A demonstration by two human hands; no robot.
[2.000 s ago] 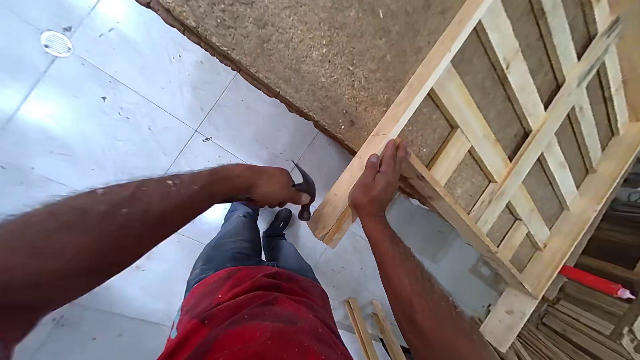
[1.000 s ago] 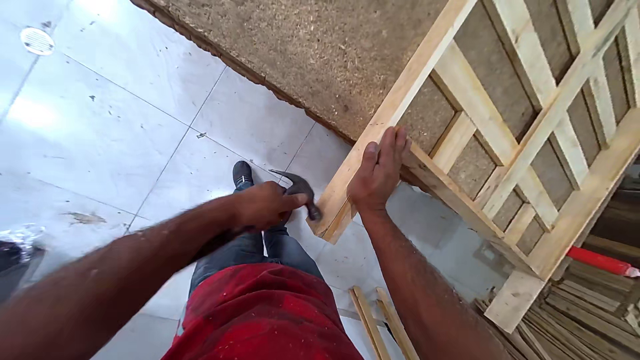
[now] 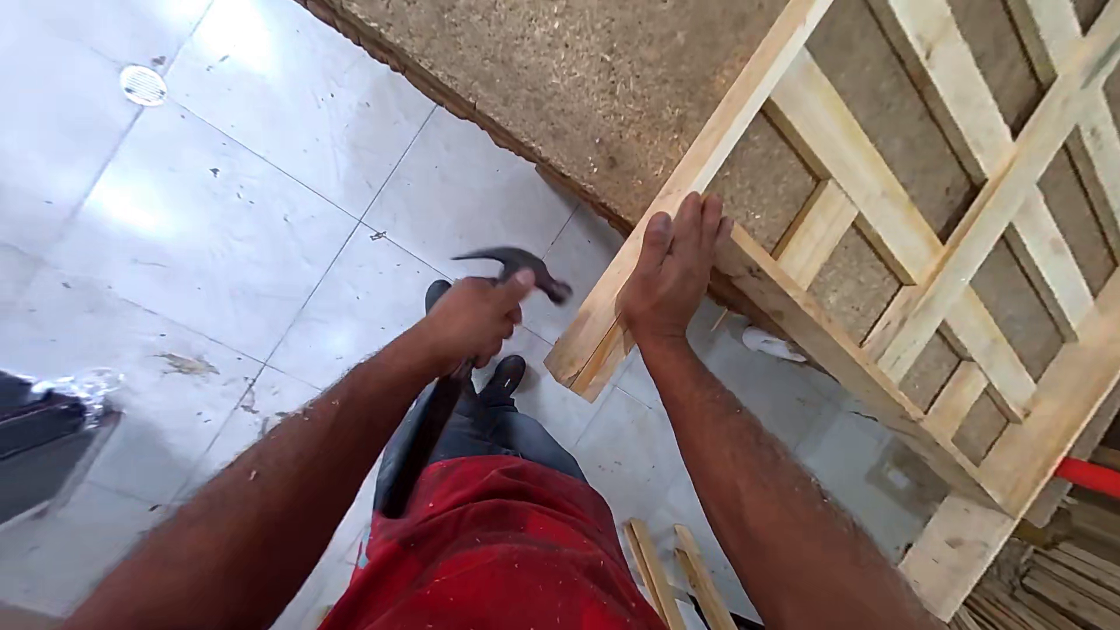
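Observation:
My left hand point(image 3: 479, 322) is closed around a claw hammer point(image 3: 516, 262), its dark handle sticking out below the fist toward the red shirt. The hammer's striking face points right, toward the near end of a wooden beam point(image 3: 588, 350), with a visible gap in the image between them. My right hand point(image 3: 674, 271) lies on the beam, back of the hand up, fingers together and extended, the thumb slightly apart. This beam is part of a slatted wooden frame point(image 3: 875, 175). Whether a nail is in the wood cannot be seen.
A rough-edged, speckled brown board point(image 3: 560, 79) lies beneath the frame. Loose wooden strips point(image 3: 652, 569) are near my legs, and stacked wood point(image 3: 1067, 577) is at the lower right. A red object point(image 3: 1089, 475) juts in there. A dark object point(image 3: 52, 437) sits at left on the tiled floor point(image 3: 289, 219).
My left hand and the hammer have moved up in the view relative to the beam's end, and more of the handle shows. My right hand has stayed on the beam.

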